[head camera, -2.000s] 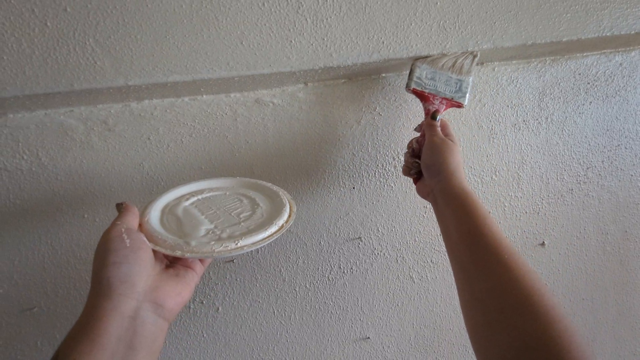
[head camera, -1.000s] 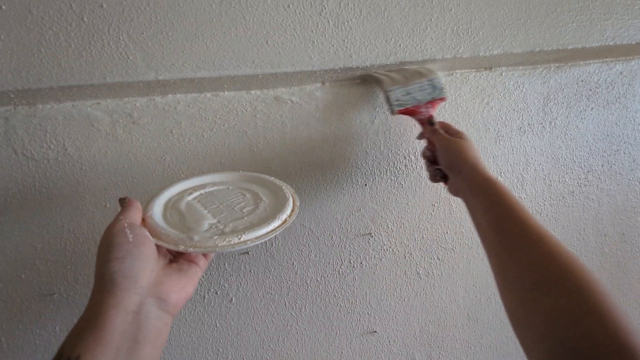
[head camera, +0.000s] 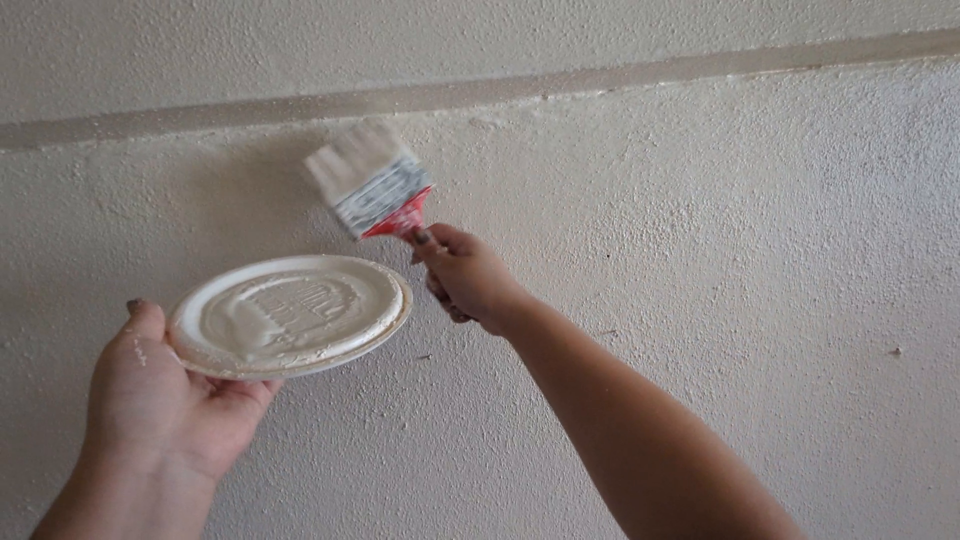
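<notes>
My left hand (head camera: 169, 382) holds a round white lid (head camera: 292, 316) from below, its thumb at the left edge. Wet white paint with raised marks covers the lid's face. In my right hand (head camera: 469, 281) is a wide paintbrush (head camera: 375, 180) with a red handle, gripped near the metal ferrule. Pale paint coats the bristles and smears the ferrule. The brush is tilted up and to the left, above the lid's right part, and is slightly blurred. Whether its bristles touch the wall cannot be told.
A rough, textured off-white wall (head camera: 712, 262) fills the view. A shallow groove (head camera: 465, 91) crosses it above the brush, rising toward the right. A small bump (head camera: 896, 351) stands out on the wall at the lower right.
My right hand has brought the brush from the groove down and to the left, closer to the lid. My left hand still holds the lid in nearly the same place.
</notes>
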